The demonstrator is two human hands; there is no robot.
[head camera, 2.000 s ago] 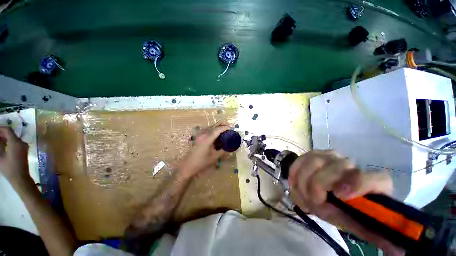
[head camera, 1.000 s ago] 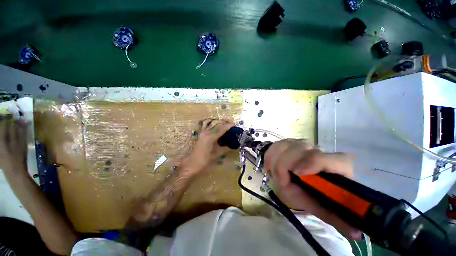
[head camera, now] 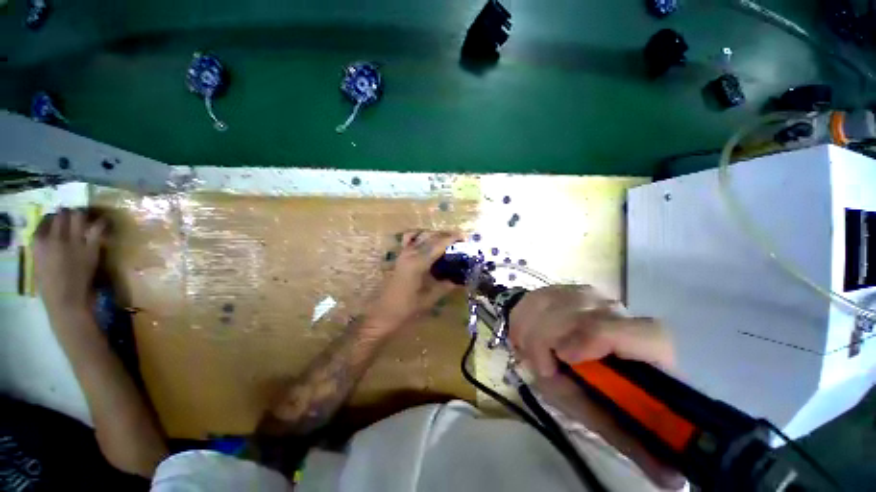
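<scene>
My left hand (head camera: pixel 408 274) is bare and holds a small dark motor-like unit (head camera: pixel 448 267) at the right end of the brown board. My right hand (head camera: pixel 567 332) is closed around the electric screwdriver (head camera: pixel 634 404), a thick black tool with an orange panel. Its silvery nozzle (head camera: pixel 477 276) points left and meets the unit's right side. The screw tip and the contact point are too small to tell. A black cable (head camera: pixel 480 380) hangs from the nozzle toward my lap.
The brown board (head camera: pixel 269 279) bears a white scrap (head camera: pixel 325 308) and dark dots. Behind it, the green belt (head camera: pixel 279 135) carries patterned discs (head camera: pixel 362 84) with pale wires and black housings (head camera: pixel 486 36). A white box (head camera: pixel 730 250) stands right. Another person's arm (head camera: pixel 86 317) is at left.
The nozzle has moved left from beside the unit onto it, with my right hand following. The belt items have shifted left. The other person's hand has moved toward the board.
</scene>
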